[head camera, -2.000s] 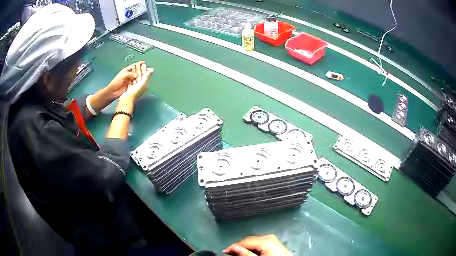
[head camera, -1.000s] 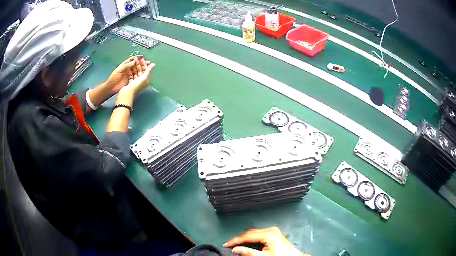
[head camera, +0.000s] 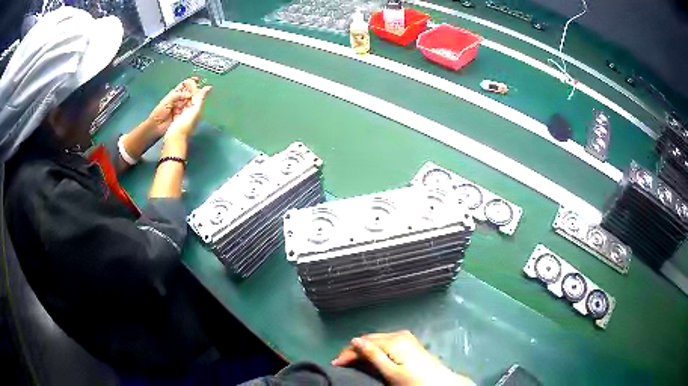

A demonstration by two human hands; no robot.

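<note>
A tall stack of three-hole metal plates (head camera: 377,256) stands upright near the bench edge in front of me. A second stack (head camera: 260,207) stands to its left at an angle. Behind the front stack, a plate with dark rings (head camera: 483,207) lies partly hidden. Another ringed plate (head camera: 571,285) lies flat to the right. My right hand (head camera: 392,358) is at the bottom edge, fingers bent and pointing left, over a dark sleeve (head camera: 324,375). It is clear of the plates; its palm side is hidden. My left hand is not visible.
A co-worker in a white cap (head camera: 60,60) holds both hands together at left. A pale plate (head camera: 592,237) and dark stack (head camera: 649,211) are at right. Red bins (head camera: 450,47), a bottle (head camera: 360,34) and a black pad (head camera: 559,127) lie beyond the rails. A dark object (head camera: 517,376) is at the bottom.
The ringed plates and the pale plate have shifted right relative to the two stacks, uncovering more of the rear one. The dark object shows more at the bottom edge. My right hand has moved little.
</note>
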